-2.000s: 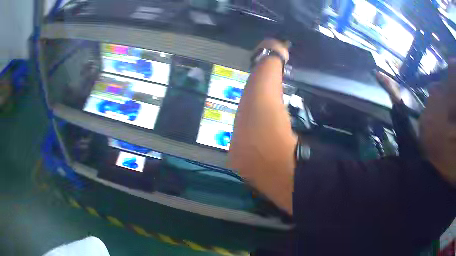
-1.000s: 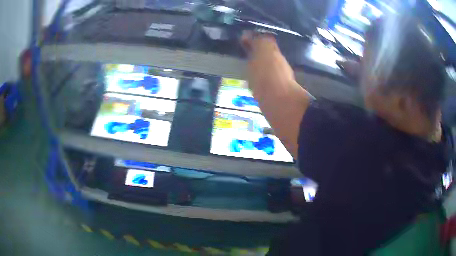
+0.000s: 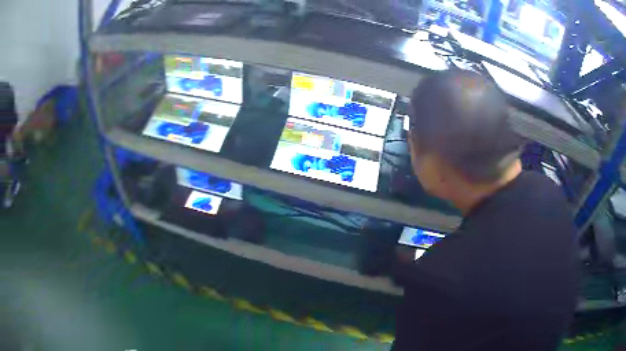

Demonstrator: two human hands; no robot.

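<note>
Neither of my hands is in the picture. Nearest in front, on the rack's middle shelf, stand two dual-screen laptops with lit panels, one above the other. The left laptop (image 3: 191,125) and the larger-looking right laptop (image 3: 328,152) show blue swirl wallpaper. On the lower shelf a device with a small lit display (image 3: 203,202) has another lit screen behind it. Another lit screen (image 3: 420,237) is partly hidden by a person.
A person in black (image 3: 491,260) stands close at the right, covering part of the rack. The pale shelf rail (image 3: 226,158) runs across. Dark slabs (image 3: 329,42) lie on the upper shelf. Yellow-black tape (image 3: 247,306) marks the green floor. Blue uprights stand at both sides.
The other person's raised arm has come down out of sight, and their head is now lower, in front of the shelves. The right laptop is more fully visible. The view has shifted.
</note>
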